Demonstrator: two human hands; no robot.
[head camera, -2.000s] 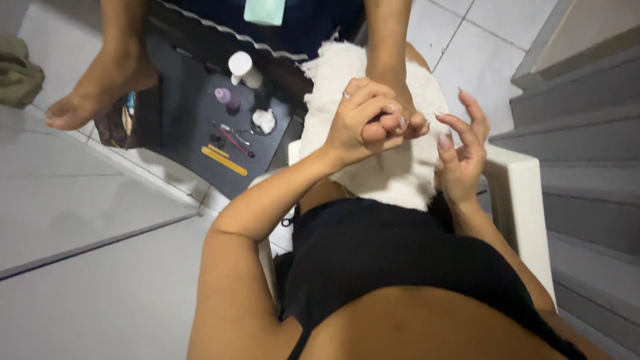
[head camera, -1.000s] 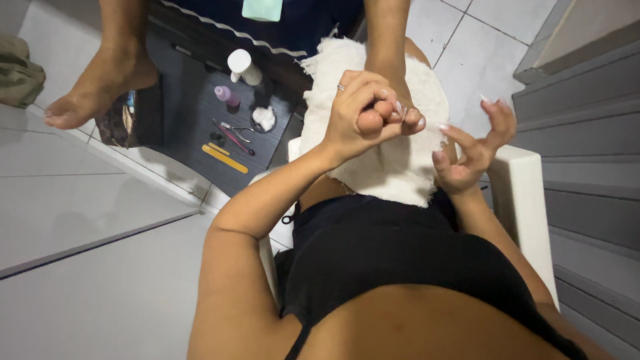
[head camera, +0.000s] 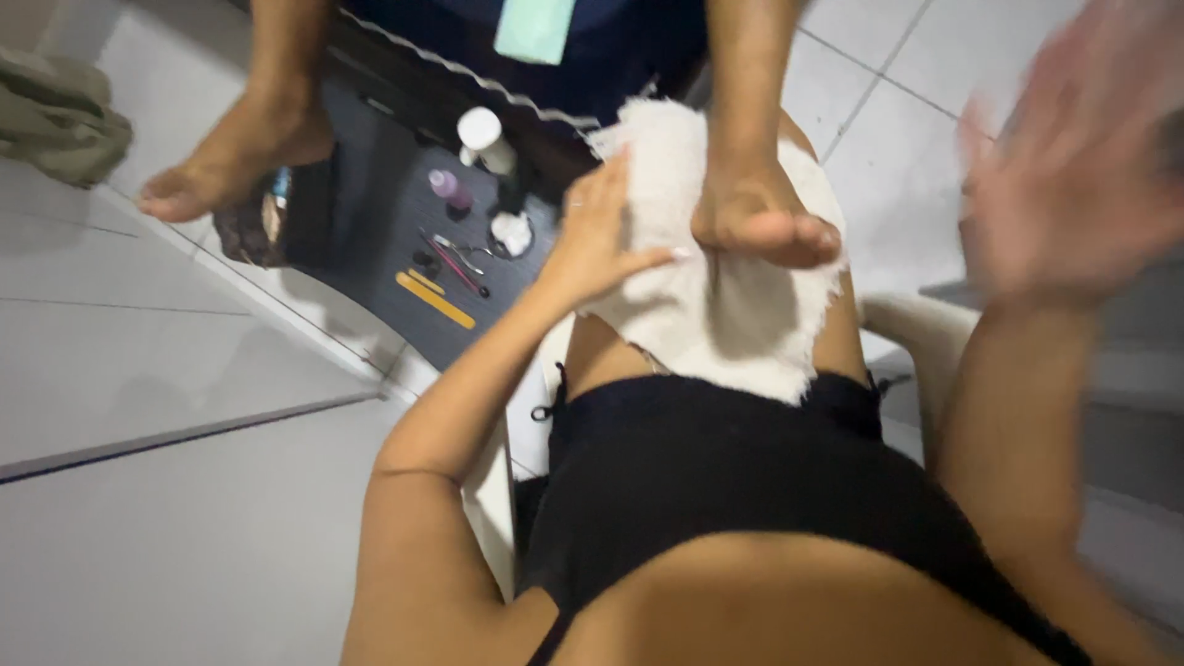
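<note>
My left hand (head camera: 599, 227) lies with its fingers apart on the left edge of a white frayed towel (head camera: 659, 208) spread over my lap. Another person's foot (head camera: 754, 213) rests on the towel to the right of that hand, not touching it. My right hand (head camera: 1073, 176) is raised at the upper right, blurred, its fingers apart and nothing seen in it. Left of my left hand, a dark board holds a pair of metal nippers (head camera: 460, 252), a pink tool (head camera: 453, 264), yellow nail files (head camera: 435, 301), a dish of cotton (head camera: 511, 233) and a small purple bottle (head camera: 450, 189).
A white pump bottle (head camera: 486, 139) stands behind the cotton. The person's other foot (head camera: 222, 157) hangs over a dark patterned pouch (head camera: 277, 222). A pale green item (head camera: 535, 28) is at the top. White plastic chair arms (head camera: 925, 333) flank me, and an olive cloth (head camera: 60, 116) lies far left.
My left hand has let go of the person's toes and moved left onto the towel. My right hand has moved up and to the right, away from the foot.
</note>
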